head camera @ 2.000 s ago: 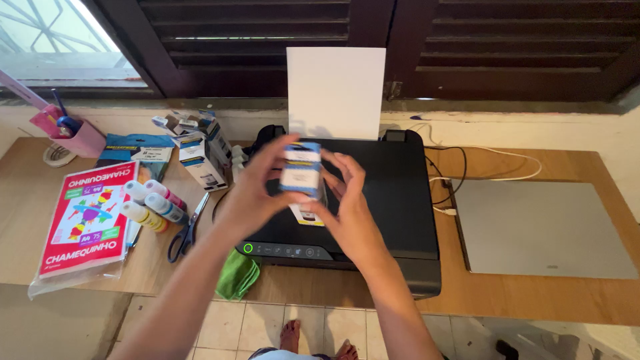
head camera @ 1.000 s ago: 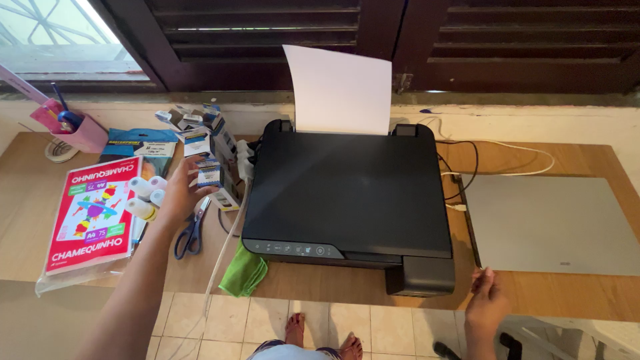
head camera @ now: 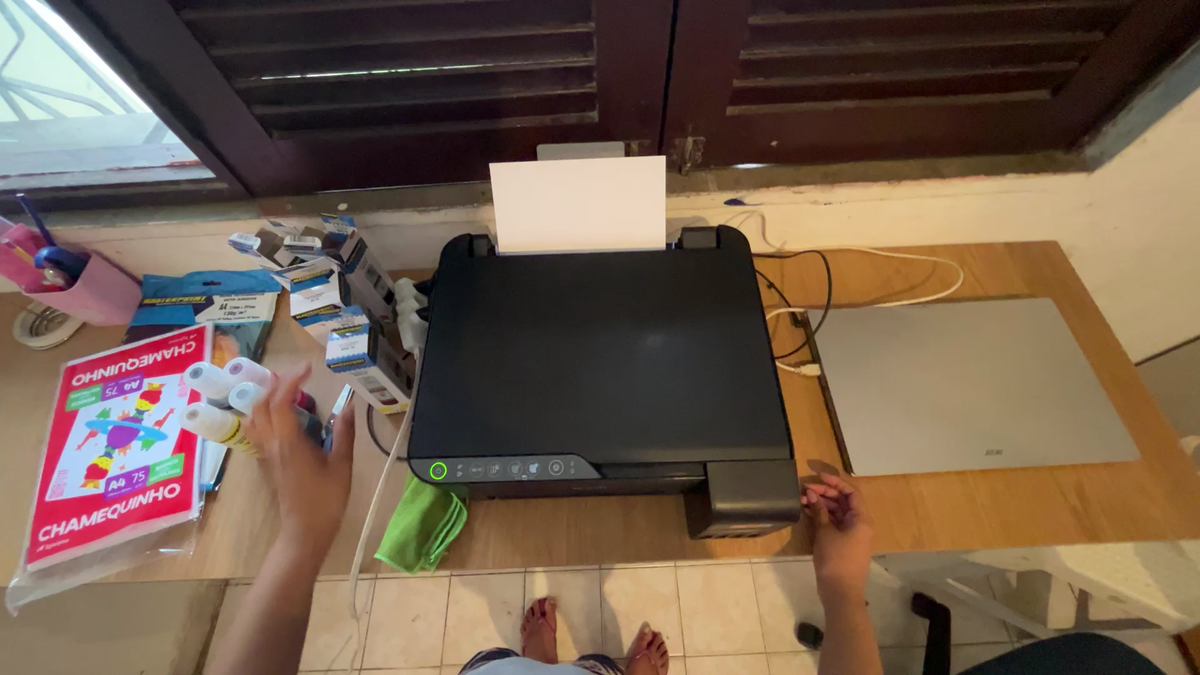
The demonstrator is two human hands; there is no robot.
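Observation:
My left hand (head camera: 302,459), fingers spread, is over the desk beside several ink bottles with pale caps (head camera: 214,422), partly covering them and a pair of scissors (head camera: 339,412); it grips nothing that I can see. Right of the bottles, several small ink cartons (head camera: 367,361) stand against the left side of a black printer (head camera: 600,356). The printer's power button glows green, and white paper (head camera: 579,204) rises from its rear feed. Near the printer's front right corner, my right hand (head camera: 834,511) has its fingers curled at the desk edge; whether it holds anything is unclear.
A closed silver laptop (head camera: 980,384) lies right of the printer, with cables (head camera: 825,300) between. At left are a red paper pack (head camera: 122,441), a blue pack (head camera: 202,305), a pink pen holder (head camera: 103,286) and a tape roll (head camera: 45,323). A green cloth (head camera: 422,525) hangs over the front edge.
A carton was between both hands over the printer; then my left hand set it among the others and let go. My left hand has since moved toward the bottles. My right hand went to the right.

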